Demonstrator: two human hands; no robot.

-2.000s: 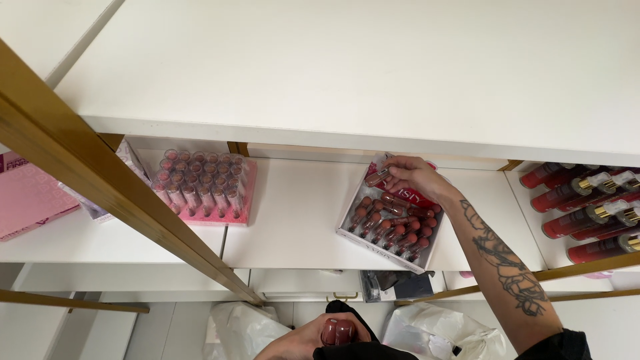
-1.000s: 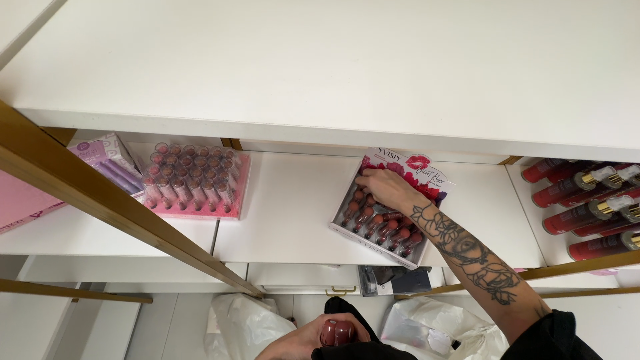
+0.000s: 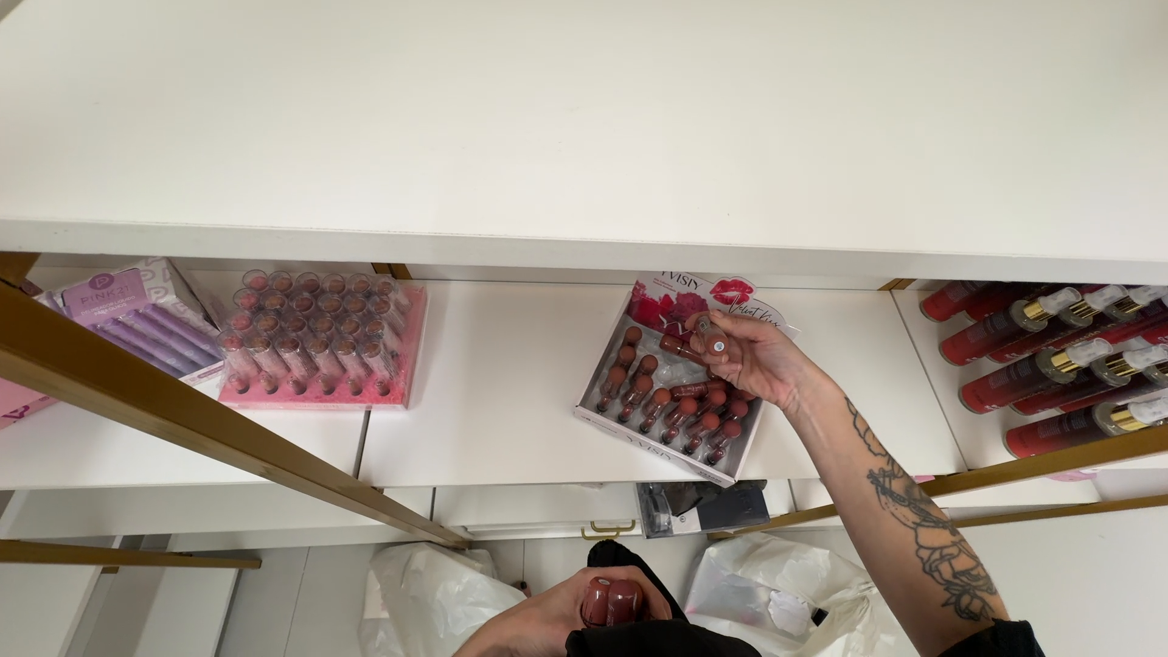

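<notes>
A cardboard display box of lip gloss tubes (image 3: pixel 657 429) stands at an angle on the white shelf. Several tubes are upright in its clear tray; others lie loose on top toward the back. My right hand (image 3: pixel 744 351) is over the box's back right part, with a lip gloss tube (image 3: pixel 718 345) held between thumb and fingers, its round end facing me. Low in the view, my left hand (image 3: pixel 607 598) is closed around lip gloss tubes (image 3: pixel 611 602), two of whose ends show. Black fabric partly covers that hand.
A pink tray of glosses (image 3: pixel 315 342) and a purple box (image 3: pixel 137 315) sit left; red pump bottles (image 3: pixel 1013 328) stand right. An upper shelf (image 3: pixel 584 137) overhangs the back. A gold frame bar (image 3: pixel 210 420) crosses the left. Plastic bags (image 3: pixel 438 598) lie below.
My right hand has lifted from inside the display box and now shows a tube in its fingers. The box's printed back panel is less covered than two seconds ago. My left hand keeps its hold.
</notes>
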